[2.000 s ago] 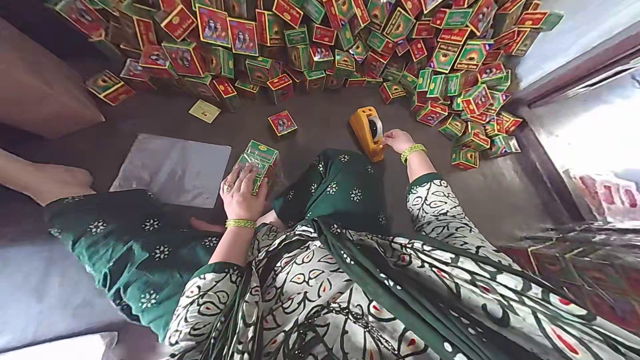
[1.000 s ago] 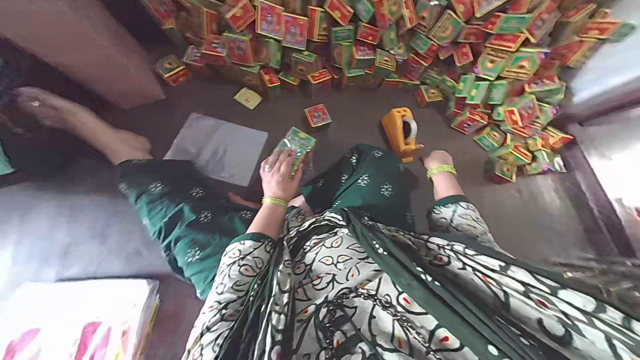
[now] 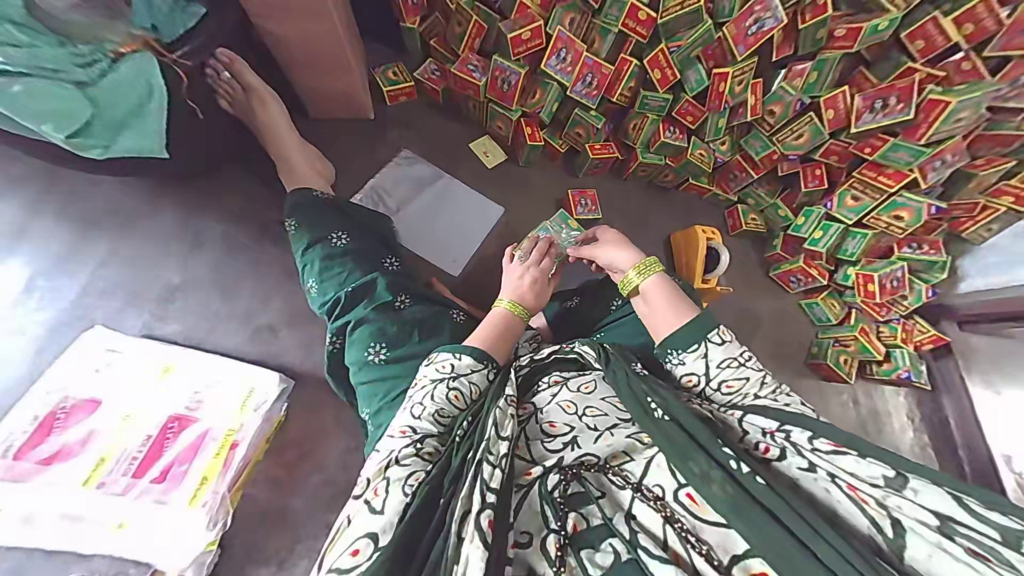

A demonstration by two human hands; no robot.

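Observation:
My left hand [image 3: 530, 272] holds a green box in clear plastic wrap [image 3: 560, 229] in front of my lap. The fingers of my right hand [image 3: 606, 250] pinch the near right side of that wrapped box; whether a piece of tape is between them is too small to tell. An orange tape dispenser [image 3: 690, 258] with a roll of tape [image 3: 716, 260] stands to the right of my right hand. Just beyond the wrapped box lies a small red box [image 3: 584, 203]. Clear plastic sheets [image 3: 436, 210] lie flat on the floor to the left of my hands.
A large heap of red and green boxes [image 3: 656, 104] spreads along the far side and right. A yellow card [image 3: 488, 151] lies before it. At left are a stack of printed plastic packs [image 3: 136, 448], a wooden post [image 3: 320, 56] and green cloth [image 3: 80, 88].
My right hand has left the tape dispenser and come left to the wrapped box, where both hands now meet. The left hand still holds the box. The view has turned toward the left.

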